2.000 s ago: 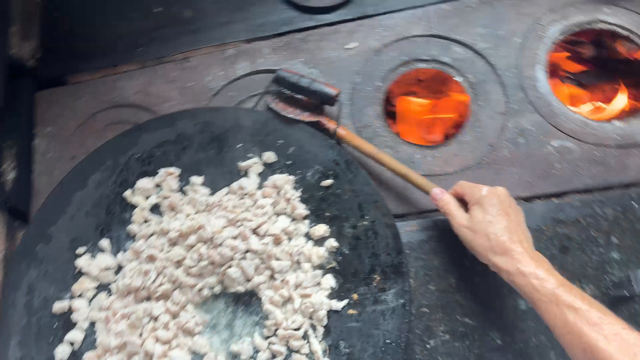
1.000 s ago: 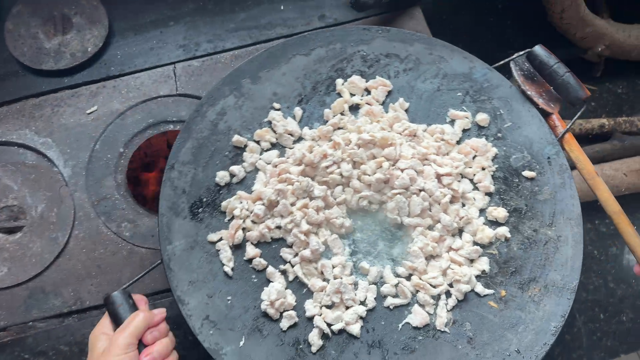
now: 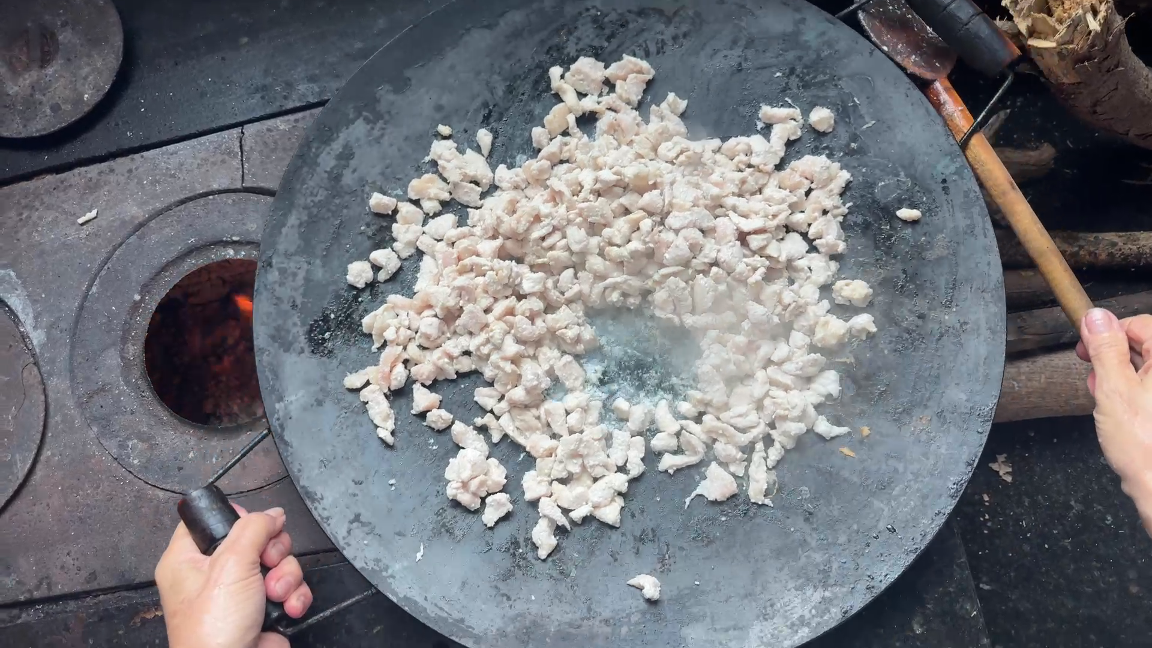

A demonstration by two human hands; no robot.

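A wide, round metal griddle pan [image 3: 927,360] fills the middle of the view. Small pale chunks of food, perhaps meat [image 3: 576,270], lie heaped on it around a wet, steaming patch. At lower left my left hand [image 3: 225,576] is closed around the pan's black side handle [image 3: 208,519]. On the right my right hand [image 3: 1120,387] grips the end of a wooden-handled spatula [image 3: 1017,211]. The spatula's head lies beside the pan's other black handle [image 3: 963,31] at the upper right; whether the two touch is unclear.
Left of the pan, a round opening [image 3: 202,342] in the metal stove top [image 3: 54,234] shows glowing embers. A round stove lid [image 3: 58,63] lies at the upper left. Split firewood [image 3: 1089,67] and logs [image 3: 1044,387] are on the right, above a dark speckled surface [image 3: 1062,531].
My left hand has come into view on the near-left handle. The pan now sits right of the stove opening, and the view has shifted strongly. The spatula stays by the far handle.
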